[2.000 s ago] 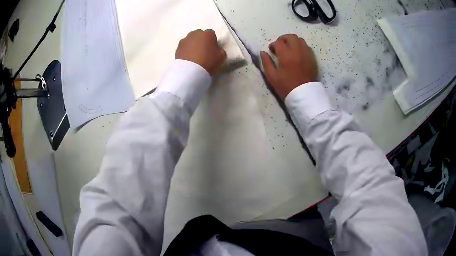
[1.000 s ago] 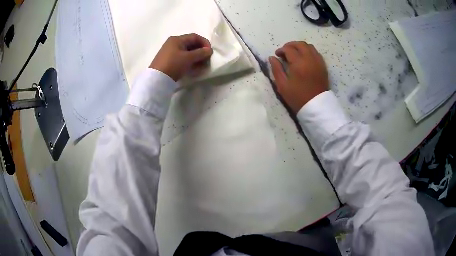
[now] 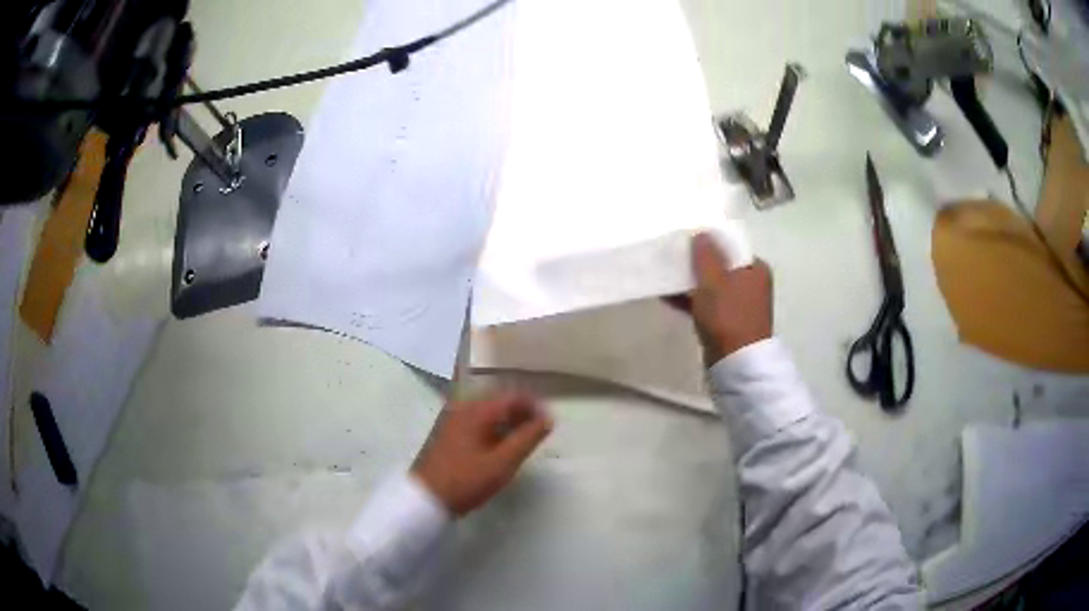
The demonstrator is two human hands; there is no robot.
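Observation:
A white fabric stack (image 3: 603, 131) lies in the middle of the table. Its top layer is turned back at the near end, and a greyer layer (image 3: 585, 346) shows below. My right hand (image 3: 732, 298) grips the near right corner of the lifted white layer between thumb and fingers. My left hand (image 3: 481, 444) is just in front of the stack's near edge, slightly blurred, with fingers curled and nothing seen in it. A second stack with printed marker paper (image 3: 382, 203) on top lies directly to the left.
A cutting machine base plate (image 3: 227, 233) is at left, a cable crossing above. A cloth clamp (image 3: 761, 143) stands beside the stack. Shears (image 3: 884, 322), a small silver-grey cutter (image 3: 931, 60), a tan card (image 3: 1009, 287) and another marked stack (image 3: 1027, 501) are at right. A dark bar (image 3: 53, 437) is far left.
The view has shifted, showing more of the table's far and right parts. My right hand has moved onto the stack's right corner and taken hold. My left hand has come away from the fabric.

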